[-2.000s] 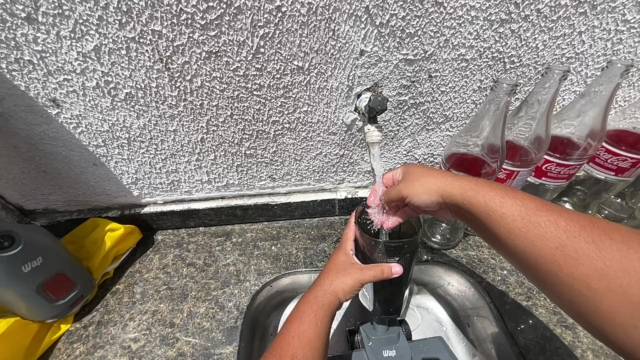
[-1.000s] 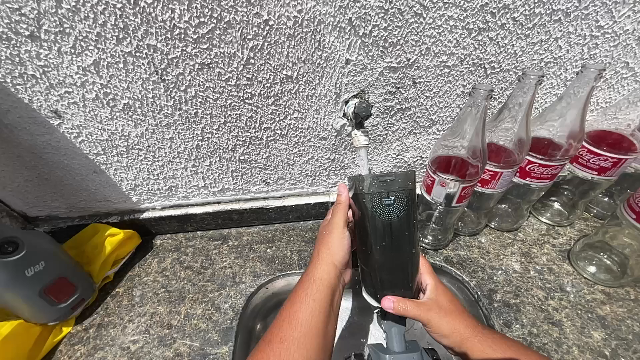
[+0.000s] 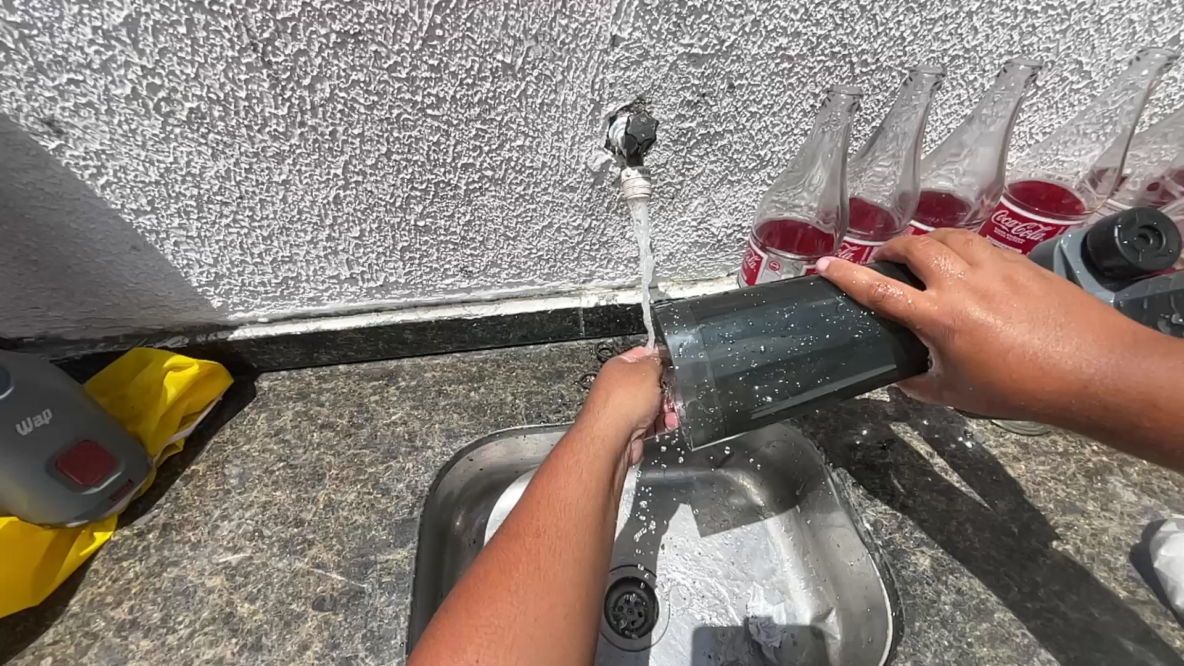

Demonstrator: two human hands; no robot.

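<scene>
A dark translucent plastic container point(image 3: 786, 347), wet with drops, lies tilted on its side above the steel sink point(image 3: 814, 546). My right hand point(image 3: 980, 319) grips its right end from above. At its open left end is my left hand point(image 3: 638, 398), its fingers partly hidden at the rim, so its hold is unclear. Water runs from the wall tap point(image 3: 635, 148) onto that hand and the rim, and drops fall towards the drain point(image 3: 631, 608).
Several glass Coca-Cola bottles point(image 3: 800, 213) stand along the wall at right, beside a grey part with a black cap point(image 3: 1130, 242). A grey Wap device point(image 3: 65, 444) rests on a yellow cloth or bag point(image 3: 176, 388) at left. White scraps point(image 3: 768, 634) lie in the sink.
The container has gone from upright to lying on its side, its open end now left. My right hand has moved up to its far end, my left to its rim.
</scene>
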